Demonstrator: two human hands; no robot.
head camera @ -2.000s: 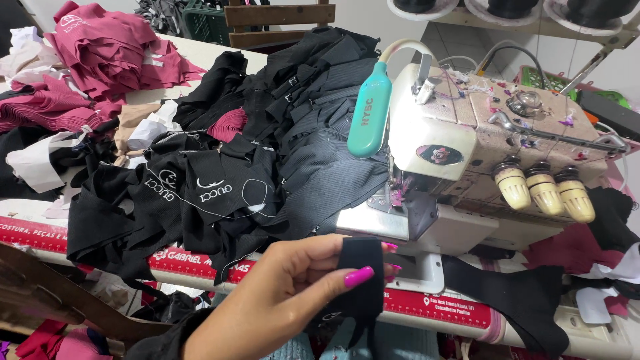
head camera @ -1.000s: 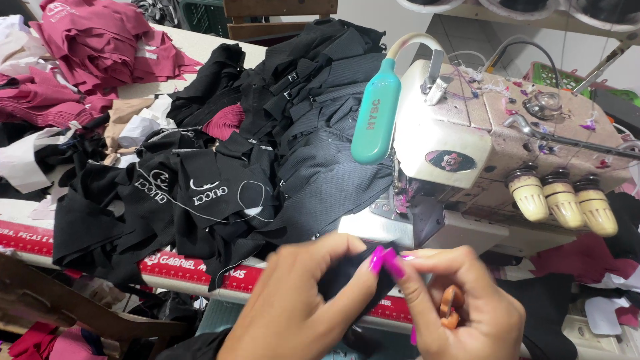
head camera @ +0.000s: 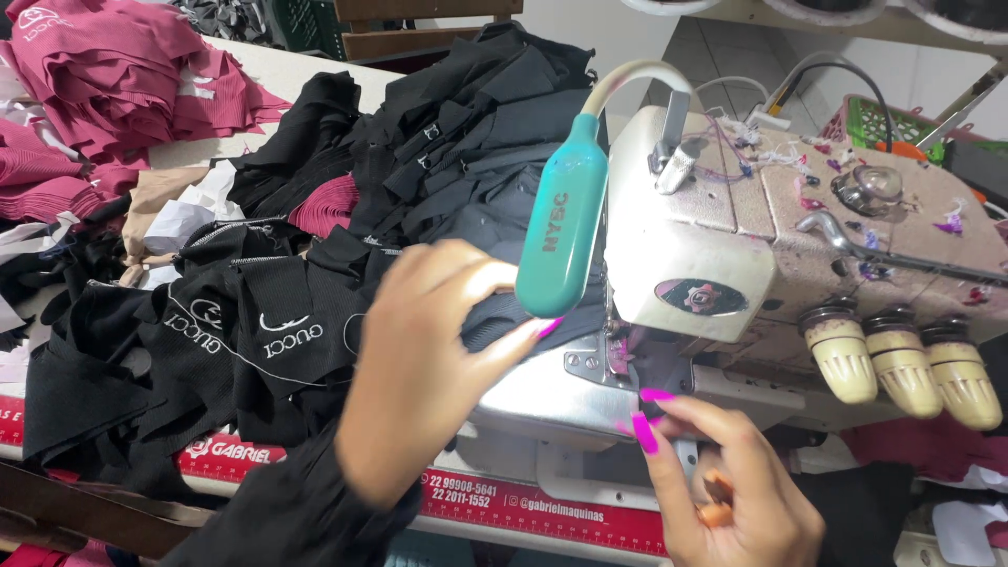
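My left hand (head camera: 429,366) is raised over the left side of the overlock sewing machine (head camera: 795,213), its thumb and fingers spread beside the teal lamp (head camera: 563,216). Its fingertips are partly behind the lamp; whether they touch the dark ribbed fabric (head camera: 504,319) there cannot be told. Near the front right corner of the metal machine plate (head camera: 551,386) is my right hand (head camera: 732,472), thumb and forefinger slightly apart, with an orange-handled tool, perhaps thread snips (head camera: 715,512), in the palm. Black embroidered fabric pieces (head camera: 260,323) lie heaped to the left.
Pink fabric pieces (head camera: 118,71) are piled at the back left, near beige and white scraps (head camera: 193,213). A red printed ruler strip (head camera: 543,504) runs along the table's front edge. Thread cones (head camera: 961,16) stand above, and a green and pink crate (head camera: 890,130) is behind the machine.
My hands, close together with dark fabric one second ago, are now apart. The left has moved up toward the lamp, the right is by the plate's corner. The small black piece no longer shows in them.
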